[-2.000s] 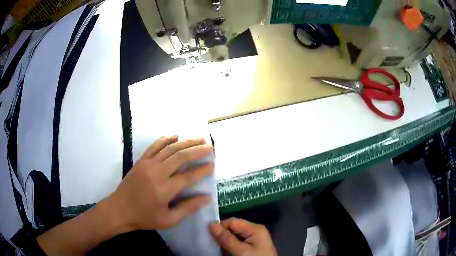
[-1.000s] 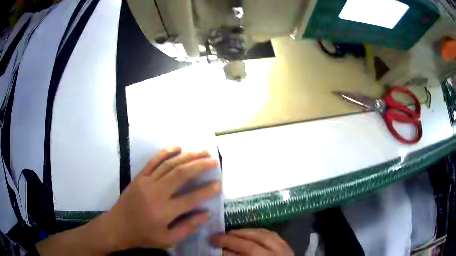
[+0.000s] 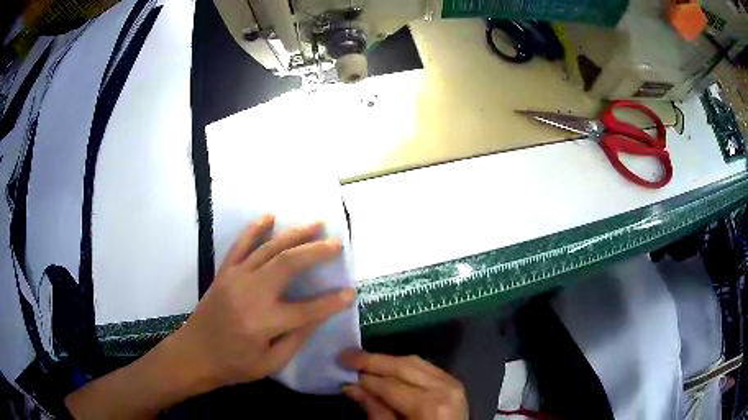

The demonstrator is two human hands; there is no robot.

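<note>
A pale-faced fabric panel (image 3: 271, 180) runs from the presser foot (image 3: 316, 78) down over the table's front edge. A black piece (image 3: 246, 78) lies beside and behind the foot. My left hand (image 3: 275, 291) lies flat on the panel with its fingers spread, pressing it and not gripping. My right hand (image 3: 402, 381) pinches the panel's right edge near its lower end, below the table edge. The sewing machine head (image 3: 385, 20) is above the panel, and lamp glare washes out the area at the needle.
Red-handled scissors (image 3: 627, 139) lie right of the bed (image 3: 476, 107), with black-looped scissors (image 3: 513, 41) behind. Stacked white and black pieces (image 3: 139, 189) lie at left. A green ruler strip (image 3: 492, 271) lines the front edge. More fabric (image 3: 615, 328) hangs below right.
The view tilted and came back. My right hand has moved slightly up along the panel edge, and the panel's lower end now shows. My left hand stays on the panel, with fingers slightly shifted.
</note>
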